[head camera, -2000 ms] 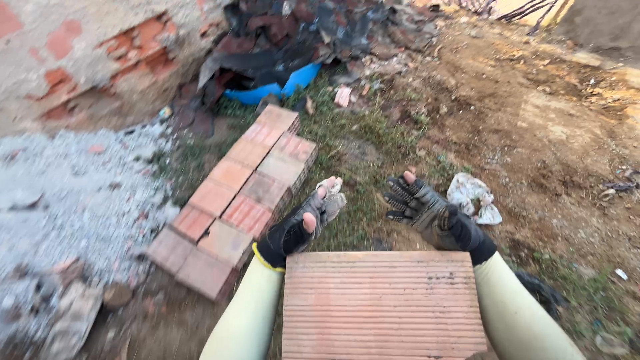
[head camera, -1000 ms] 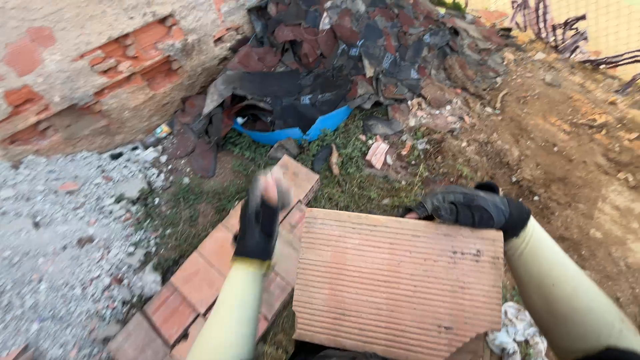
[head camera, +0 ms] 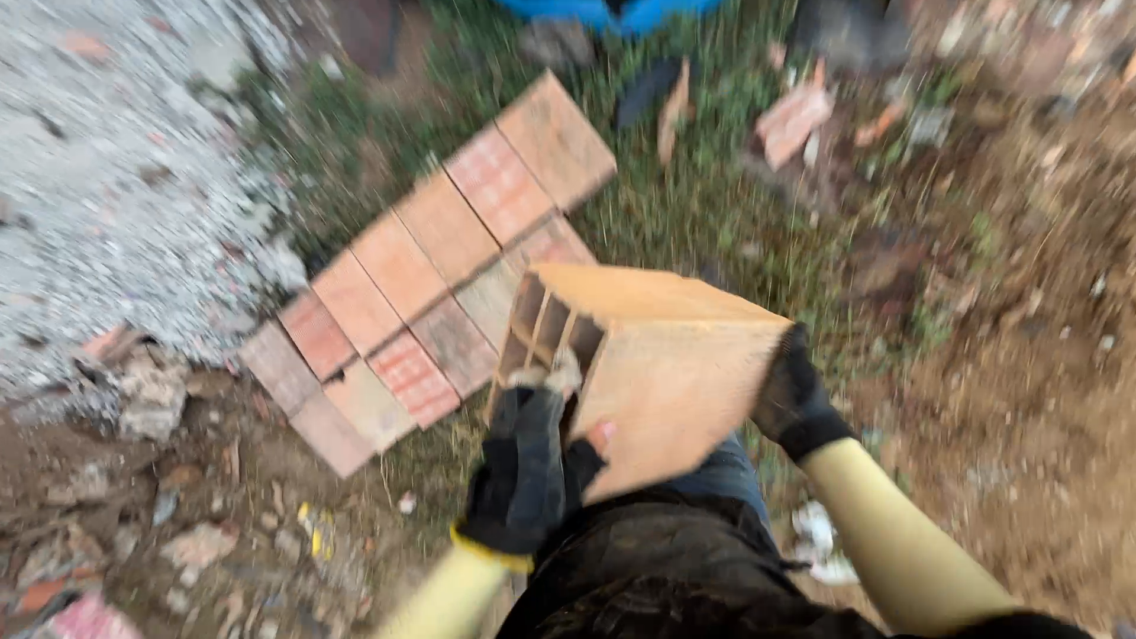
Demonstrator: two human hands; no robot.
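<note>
A hollow clay brick (head camera: 679, 382) is held tilted in front of my body, its open cells facing left. My left hand (head camera: 532, 444), in a dark work glove with worn fingertips, grips the cell end, fingers at the openings and thumb on the near face. My gloved right hand (head camera: 794, 390) holds the opposite end; its fingertips are hidden behind the brick. Beyond and to the left, two adjoining rows of clay bricks (head camera: 448, 232) lie on the ground, partly covered by the held brick.
Grey gravel (head camera: 115, 177) spreads at the left. Broken rubble (head camera: 200, 546) lies at lower left. A brick fragment (head camera: 792, 124), a dark scrap (head camera: 646, 93) and a blue object (head camera: 621, 11) lie ahead. A whitish crumpled piece (head camera: 821, 537) rests near my right forearm.
My left hand, raised off the brick one second ago, now grips its cell end. The brick has been lifted and turned so its cells show. The view has tipped downward.
</note>
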